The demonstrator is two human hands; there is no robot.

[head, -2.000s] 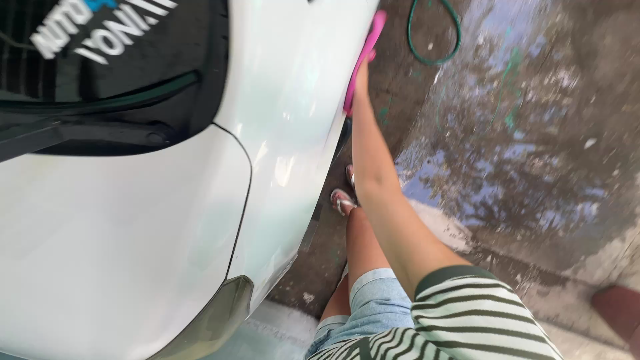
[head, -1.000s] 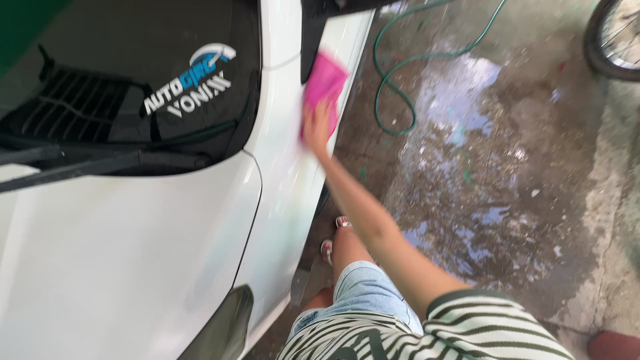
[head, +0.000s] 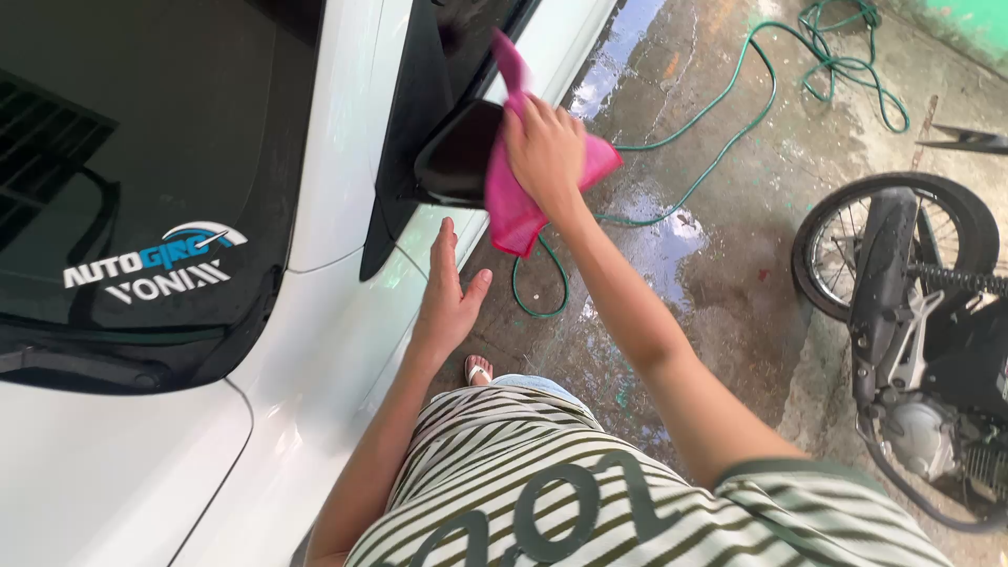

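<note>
My right hand (head: 549, 153) presses a pink cloth (head: 513, 206) against the outer end of the car's black side mirror (head: 457, 157); part of the cloth sticks up, blurred. Below the mirror, my left hand (head: 454, 298) is raised near the white front fender, its thumb apart from the other fingers and nothing in it. Whether it touches the car I cannot tell. The white car's hood (head: 118, 465) and dark windshield (head: 181, 134), with stickers on the glass, fill the left side.
A green hose (head: 720, 153) lies in loops on the wet concrete floor (head: 669, 291). At the right stands a motorcycle (head: 929, 339) with a spoked wheel. My sandalled foot (head: 478, 370) is beside the car. A green surface (head: 972, 27) shows at the top right corner.
My right hand and the pink cloth have moved from the white bodywork to the side mirror. My left hand has come into view. The view has shifted, showing more of the motorcycle and hose.
</note>
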